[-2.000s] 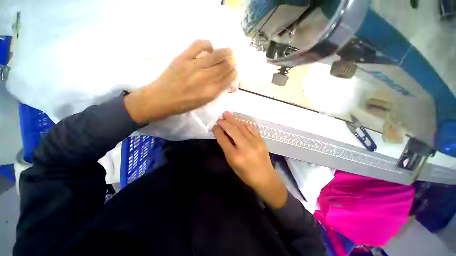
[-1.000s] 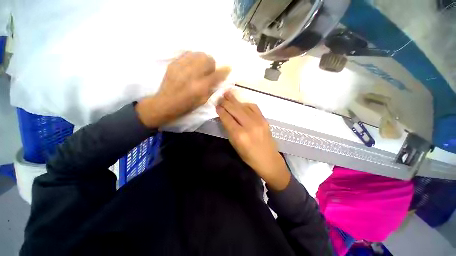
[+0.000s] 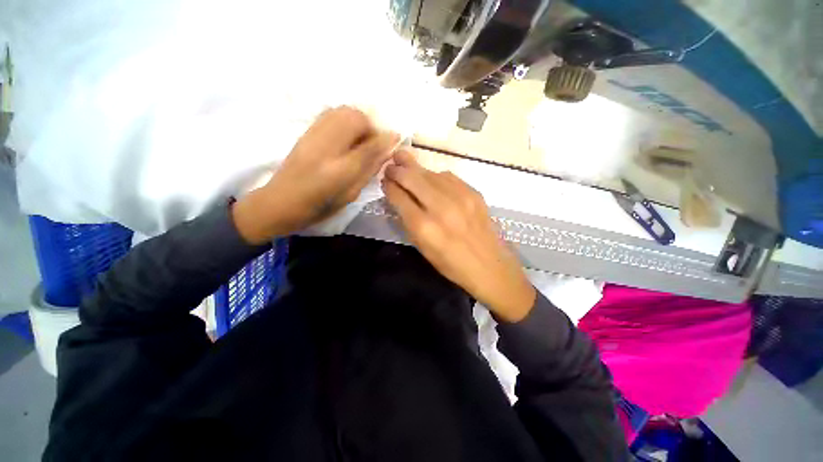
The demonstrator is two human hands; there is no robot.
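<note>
White fabric (image 3: 171,108), bright and overexposed, spreads over the table's left side and hangs at its front edge. My left hand (image 3: 320,171) pinches the fabric edge between thumb and fingers. My right hand (image 3: 442,212) pinches the same edge close beside it, the fingertips of both hands nearly touching. The sewing machine (image 3: 632,104), with a blue band, stands above and right of my hands. Its needle area is hidden by glare and the machine head.
Blue-handled thread snips (image 3: 651,221) lie beside a tan scrap (image 3: 698,207). A metal fitting (image 3: 745,253) sits at the table edge. A ruler-marked edge (image 3: 577,242) runs along the front. Pink fabric (image 3: 677,347) and a blue basket (image 3: 81,257) are below.
My hands have come closer together at the fabric edge, and my right hand has moved up. The camera view has shifted, so the machine appears farther left.
</note>
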